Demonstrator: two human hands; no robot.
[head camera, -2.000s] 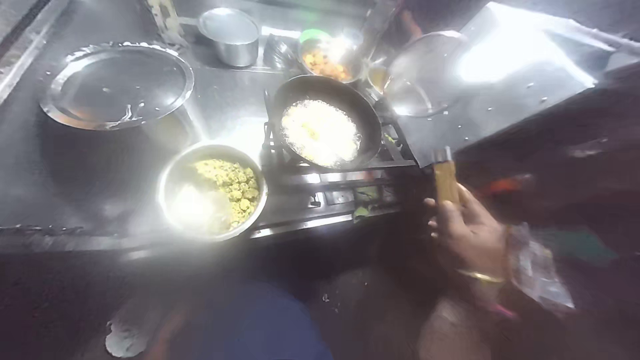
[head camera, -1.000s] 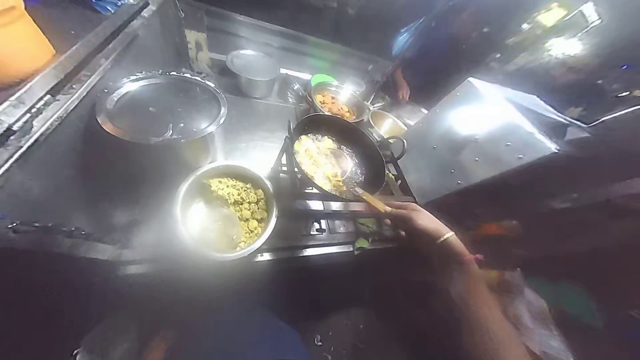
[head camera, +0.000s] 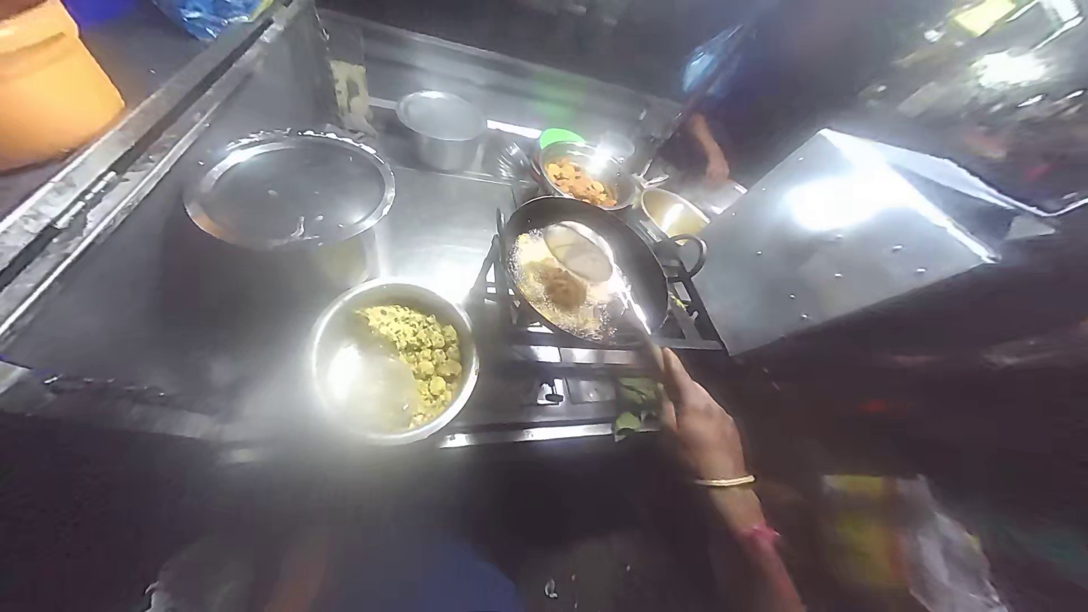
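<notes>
My right hand (head camera: 704, 425) is closed around the wooden handle of a skimmer (head camera: 580, 253), whose round head lies in the bubbling oil of a black kadai (head camera: 650, 289). The kadai stands on a gas stove (head camera: 544, 393). Golden, frothing food is around the skimmer's head. Left of the stove, a steel bowl (head camera: 467, 387) holds yellow-green balls and mash (head camera: 429, 357). My left hand cannot be made out; a blurred forearm may show at the bottom.
A lidded pot (head camera: 289, 191) stands at the left, a smaller steel pot (head camera: 442, 132) behind. Beyond the kadai are a bowl of orange fried pieces (head camera: 578, 178) and a container (head camera: 671, 214). Another person's hand (head camera: 716, 166) is near them. A sloped metal cover (head camera: 816, 263) rises at the right.
My right hand has come from the right to the kadai with its utensil. The skimmer's head now lies farther back in the oil than a second ago, and the frothing food looks browner.
</notes>
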